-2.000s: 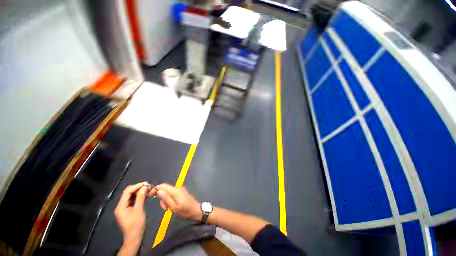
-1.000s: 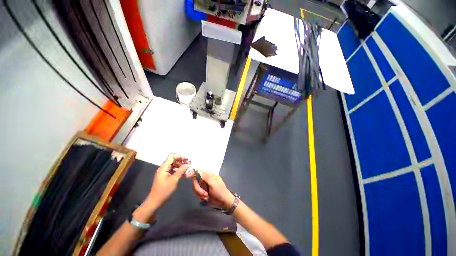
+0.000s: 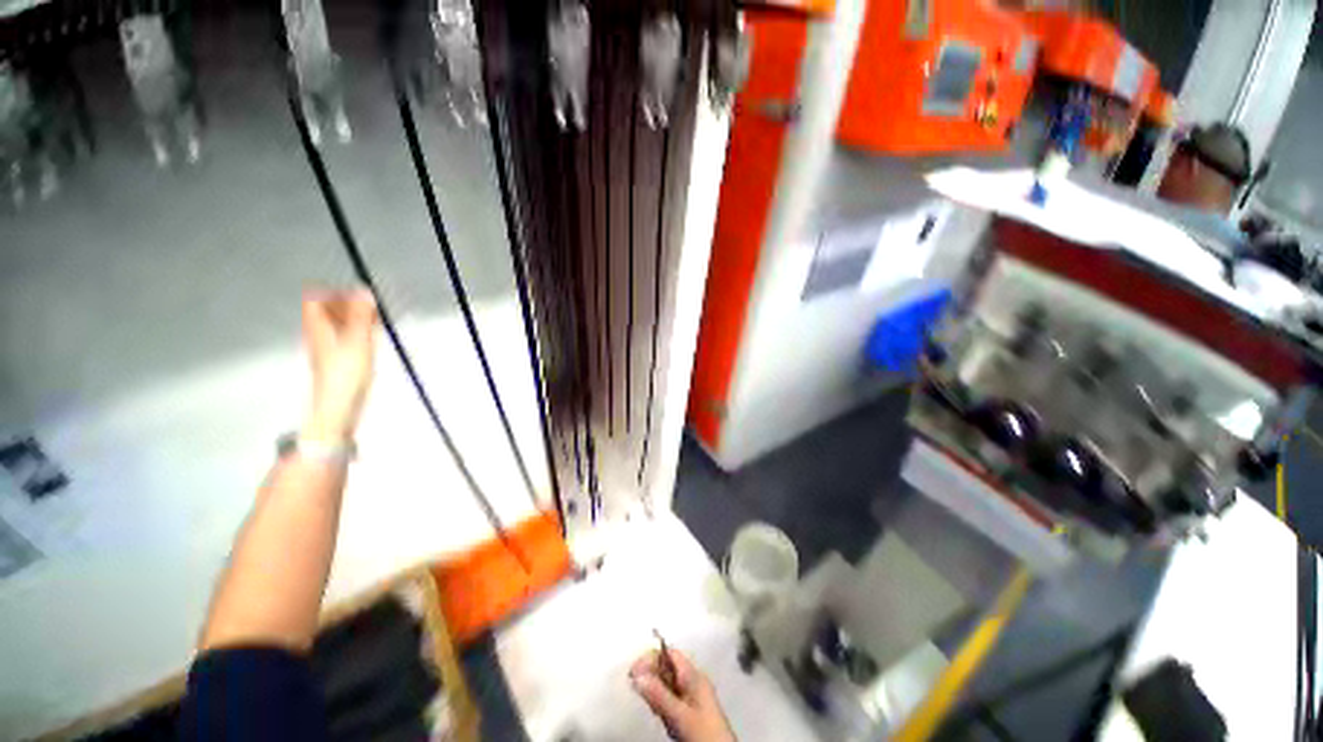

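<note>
Thin black straps (image 3: 448, 276) hang from silver metal clips (image 3: 570, 65) in front of a pale cabinet. My left hand (image 3: 341, 336) is raised with fingers curled, right beside the leftmost long strap. Blur hides whether it grips that strap. My right hand (image 3: 678, 696) is low near the bottom edge, partly cut off, and pinches a small dark tool with its tip pointing up. The lower ends of the nearer straps reach an orange block (image 3: 508, 577).
Wooden-edged tray (image 3: 444, 652) with black straps, lower left. White pot (image 3: 762, 560) beside a machine base on the floor. Roller machine (image 3: 1074, 442), blue bin (image 3: 910, 331) and orange control box (image 3: 929, 80) at right. A person (image 3: 1204, 171) is behind the machine. Dark cloth (image 3: 1174, 705) on a white table.
The view has swung left and up to the hanging straps and clips. My hands, close together before, are now apart: the left is raised by the straps, the right stays low.
</note>
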